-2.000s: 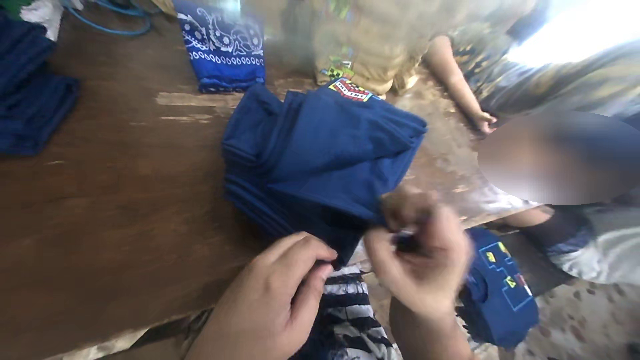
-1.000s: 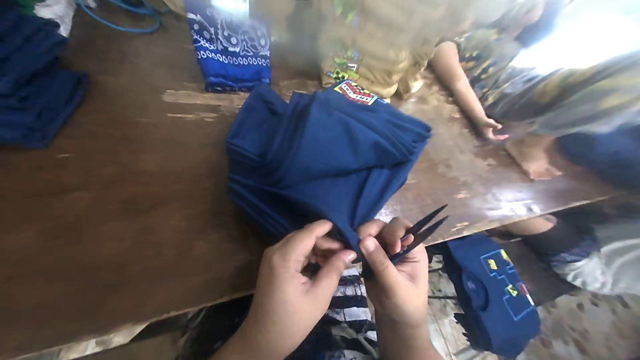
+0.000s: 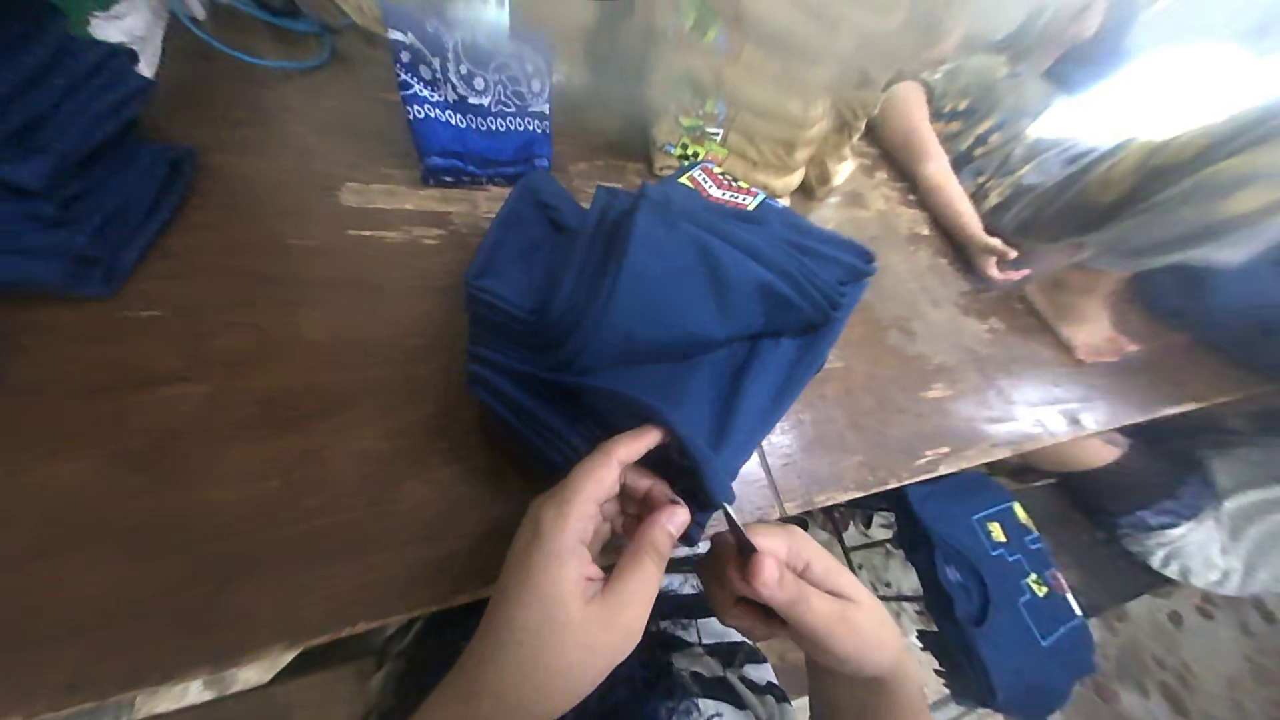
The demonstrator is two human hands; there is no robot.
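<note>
A stack of folded navy blue garments (image 3: pixel 700 300) with a colourful printed patch lies at the table's near edge, one corner hanging toward me. My left hand (image 3: pixel 600 540) pinches the dark fabric at that corner between thumb and fingers. Just right of it, my right hand (image 3: pixel 790 590) grips small dark snips (image 3: pixel 738 530), their tips touching the edge of the cloth. Most of the snips is hidden in the fist.
The worn wooden table (image 3: pixel 250 420) also bears dark blue folded cloth (image 3: pixel 80 170), a blue bandana-print cloth (image 3: pixel 475 100) and tan clothing (image 3: pixel 760 110). Another person's hand (image 3: pixel 992 258) and a bare foot (image 3: pixel 1085 315) rest at right. Below the edge is a printed navy garment (image 3: pixel 1000 590).
The snips, whose blades pointed up and right one second ago, now point up and left at the cloth's corner. The other person's head, seen low at right two seconds ago, is out of that spot.
</note>
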